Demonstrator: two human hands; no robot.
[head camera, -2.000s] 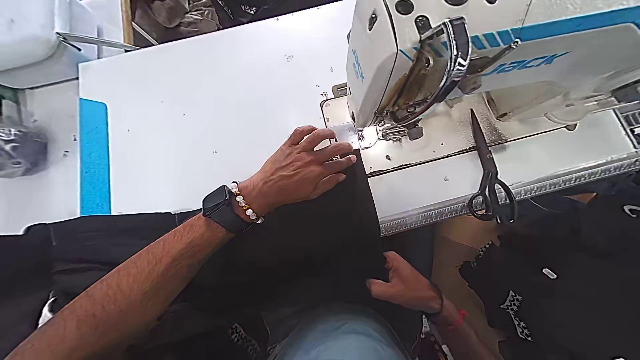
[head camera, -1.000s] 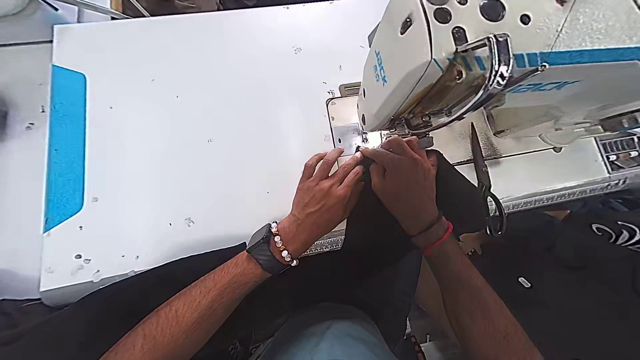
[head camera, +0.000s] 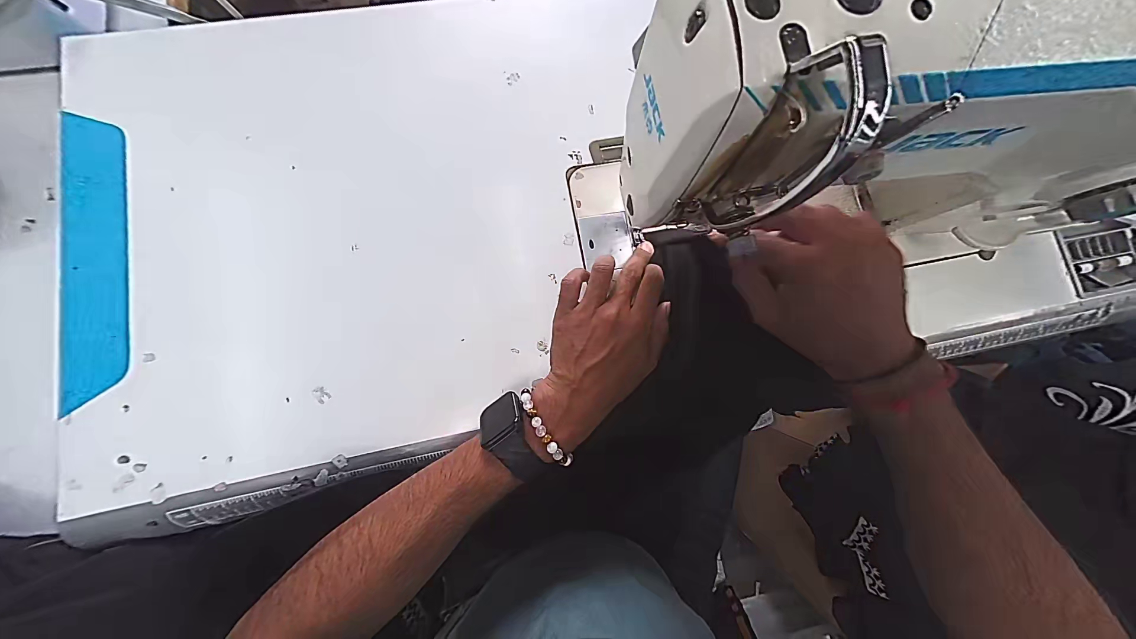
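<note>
A Jack industrial sewing machine (head camera: 692, 115) stands at the upper right, its needle area above the edge of a black fabric (head camera: 701, 328). My left hand (head camera: 608, 333) lies on the left edge of this fabric, fingertips beside the metal needle plate (head camera: 605, 235); nothing shows gripped in it. My right hand (head camera: 821, 288), slightly blurred, is bent over the fabric's right side, just right of the presser foot area. Its fingertips are partly hidden, so whether they pinch the cloth is unclear. The fabric hangs from the table edge toward my lap.
The white sewing table (head camera: 337, 231) spreads to the left, with lint bits and a measuring scale (head camera: 311, 488) along its front edge. Dark printed garments (head camera: 1047, 426) lie at the lower right. A metal thread guard (head camera: 865, 106) juts from the machine head.
My right hand has come up from below the table edge to the needle area. The black fabric, earlier spread left under my left forearm, now lies mostly right of my left hand. The scissors are no longer visible.
</note>
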